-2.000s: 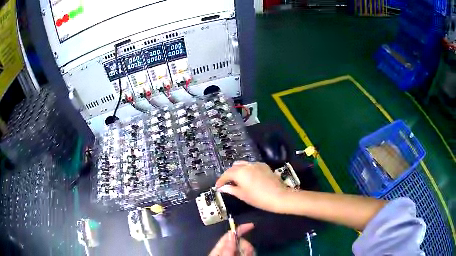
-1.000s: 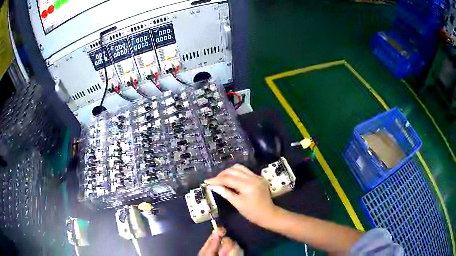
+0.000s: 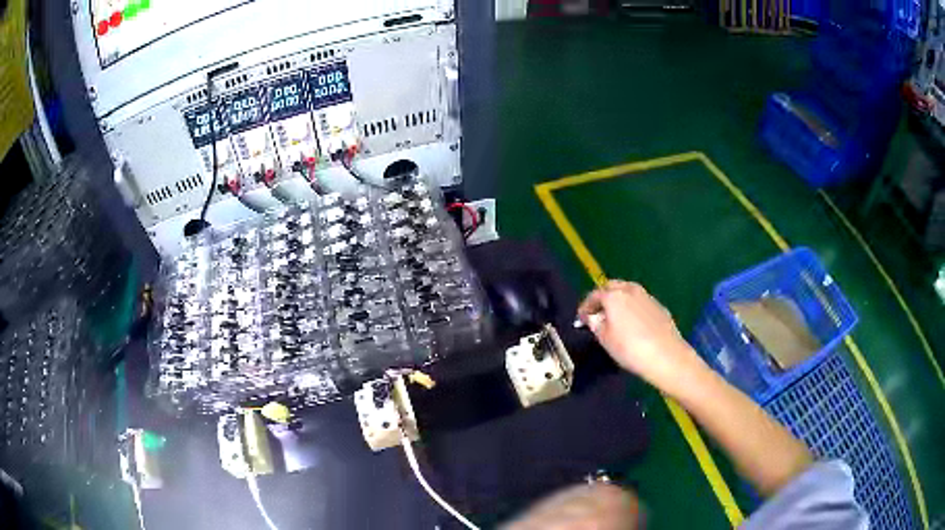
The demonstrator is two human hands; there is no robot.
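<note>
Four cream test fixtures stand in a row: one at the far left (image 3: 142, 459), one left of the middle (image 3: 245, 443), one in the middle (image 3: 385, 414) and one at the right (image 3: 539, 370). White cables run from the three left ones toward the front edge. A yellow connector plug (image 3: 422, 380) lies beside the middle fixture. My right hand (image 3: 632, 326) is beyond the right fixture, its fingertips closed on a small whitish connector plug (image 3: 589, 321). My left hand (image 3: 580, 509) is blurred at the bottom edge, partly cut off; its fingers cannot be made out.
A stack of clear blister trays (image 3: 311, 300) filled with circuit boards stands before the grey test rack (image 3: 414, 109). A rounded black object (image 3: 521, 300) is right of the trays. More trays (image 3: 47, 383) stand at left. A blue crate (image 3: 725, 357) is on the green floor at right.
My right hand has moved from the middle fixture to the right, onto the plug. My left hand has left the middle fixture's cable, which now hangs free, and moved right and down.
</note>
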